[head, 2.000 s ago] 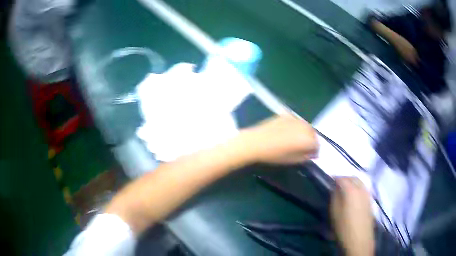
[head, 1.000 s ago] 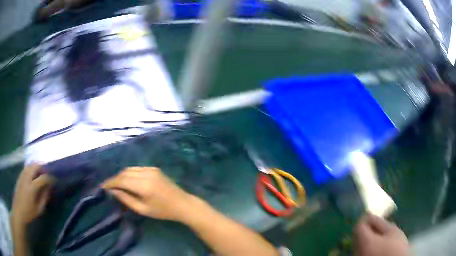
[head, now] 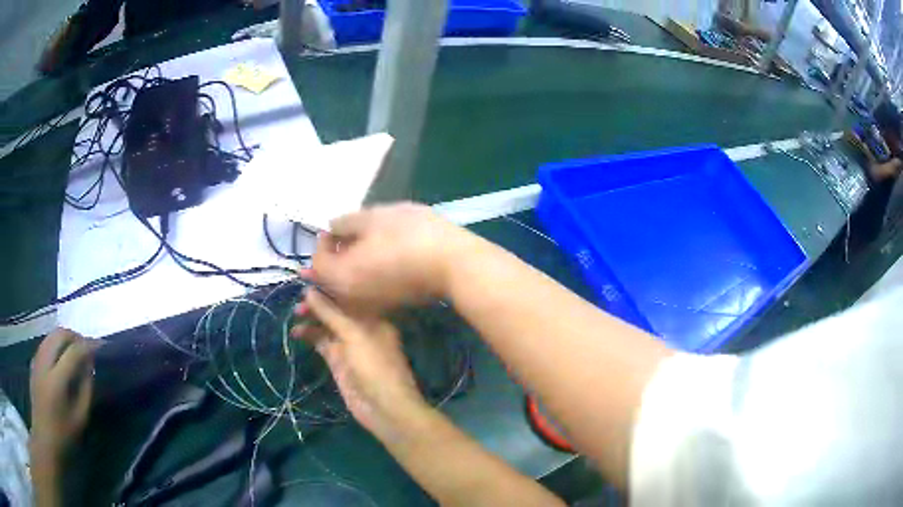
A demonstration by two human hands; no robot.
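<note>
My left hand point(head: 61, 381) is at the left edge, fingers curled beside the white board's near corner; I cannot tell if it holds anything. My right hand point(head: 366, 366) reaches up from the bottom, its fingertips by the clear filament coil point(head: 255, 381) and touching or overlapping another person's hand point(head: 391, 253). What my right fingers hold is hidden. That other hand comes from the right in a white sleeve, near a white folded sheet or card point(head: 351, 178). Slim black pens point(head: 188, 467) lie at the lower left, partly blurred.
A black power block point(head: 163, 149) with tangled cords sits on the white board point(head: 109, 292). A grey post point(head: 406, 99) stands behind. A blue bin point(head: 673, 238) is at the right; red scissors handle point(head: 550, 426) is partly hidden by the other person's arm. Another blue bin point(head: 485, 18) is beyond.
My right hand has moved right and slightly up, from the pens to the filament. The other person's arm has reached in from the right, to my fingers. My left hand has barely moved.
</note>
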